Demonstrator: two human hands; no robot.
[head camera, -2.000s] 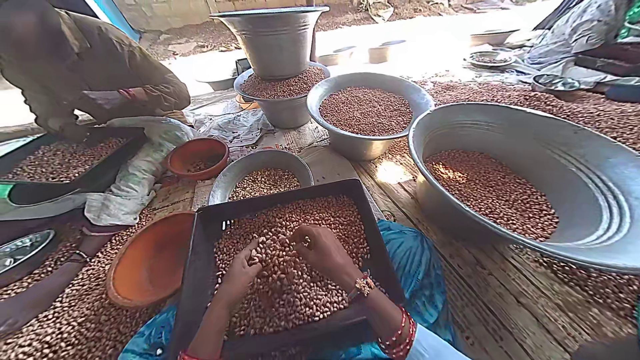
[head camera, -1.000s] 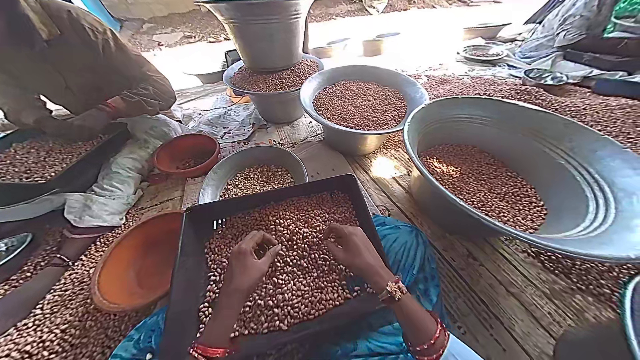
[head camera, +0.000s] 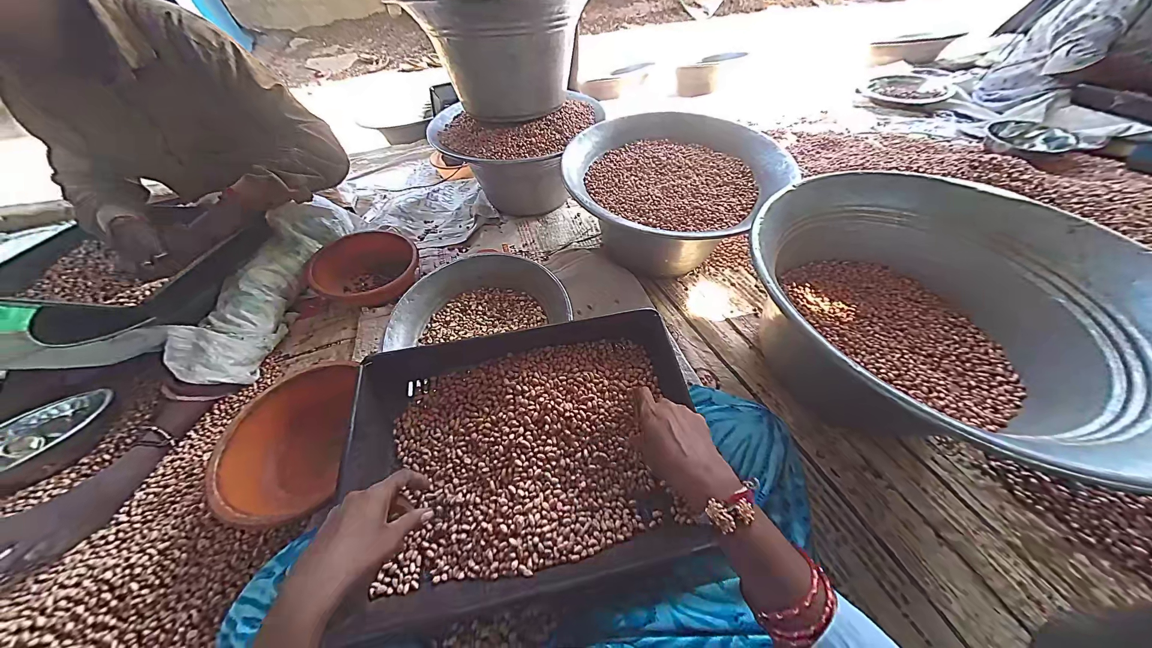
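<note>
A black plastic tray (head camera: 661, 337) rests on blue cloth over my lap, with brown-and-cream nuts or seeds (head camera: 522, 459) spread across it. My left hand (head camera: 373, 522) is over the tray's left side, thumb and fingers apart, nothing seen between them. At the right side, my right hand (head camera: 675, 441) touches the seeds with fingertips down; its fingertips are partly hidden, so a held seed cannot be made out. Just beyond the tray stands a metal bowl (head camera: 405, 315) of paler seeds. An orange basin (head camera: 279, 450) leans beside the tray's left edge.
A large tilted metal basin (head camera: 1062, 297) holds seeds on the right. Behind are another full metal basin (head camera: 621, 229) and a stacked pair. A small clay bowl (head camera: 400, 288) stands at the left. Nearby, a person (head camera: 189, 108) bends over another dark tray. Loose seeds cover the ground at the left.
Both hands were close together near the tray's middle; they have moved apart, my left to the left side and my right to the right side. The seeds now lie more spread out.
</note>
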